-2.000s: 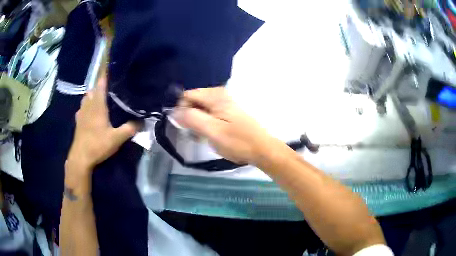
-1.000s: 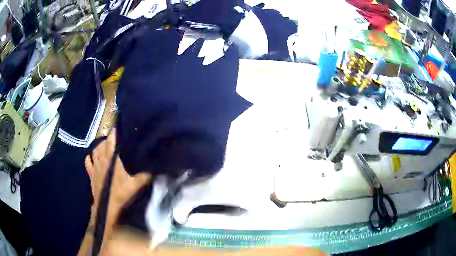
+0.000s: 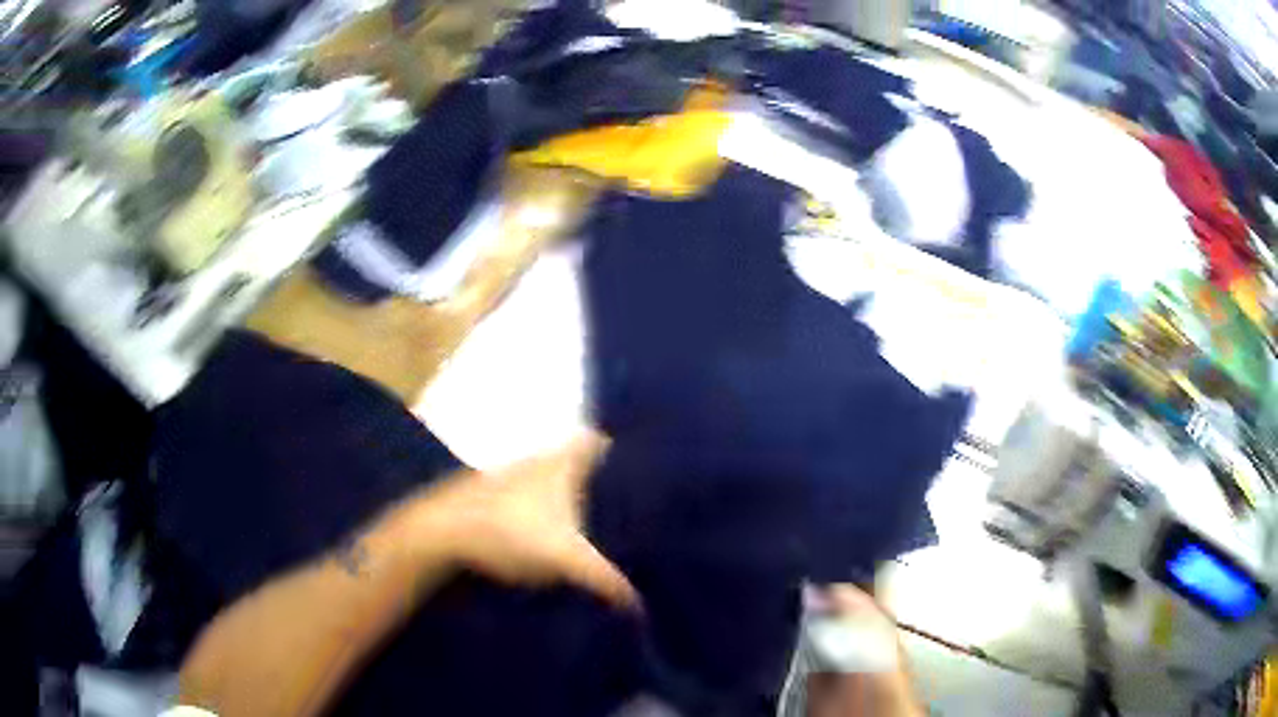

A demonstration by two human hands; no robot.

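Note:
A navy fabric panel [image 3: 757, 406], or a pile of such pieces, lies in front of me, with pointed corners on its right side. My left hand [image 3: 526, 518] is at its lower left edge, with fingers and thumb around the cloth. My right hand [image 3: 855, 651] is at its lower right edge, blurred and cut off by the bottom of the picture. A pale patch shows over the right hand; I cannot tell what it is. The right hand's grip is unclear.
The sewing machine [image 3: 1058, 483] with its blue-lit display [image 3: 1212, 577] stands at right. Yellow cloth [image 3: 638, 154] lies behind the panel. Dark cloth [image 3: 287, 462], brown cardboard [image 3: 358, 336] and a striped navy piece [image 3: 442, 182] are at left. A red cloth [image 3: 1198, 203] is far right.
The view has turned left. The navy panel has moved away from the cardboard, baring white table between them. The white scraps on its far end and the loose strips near my hands no longer show.

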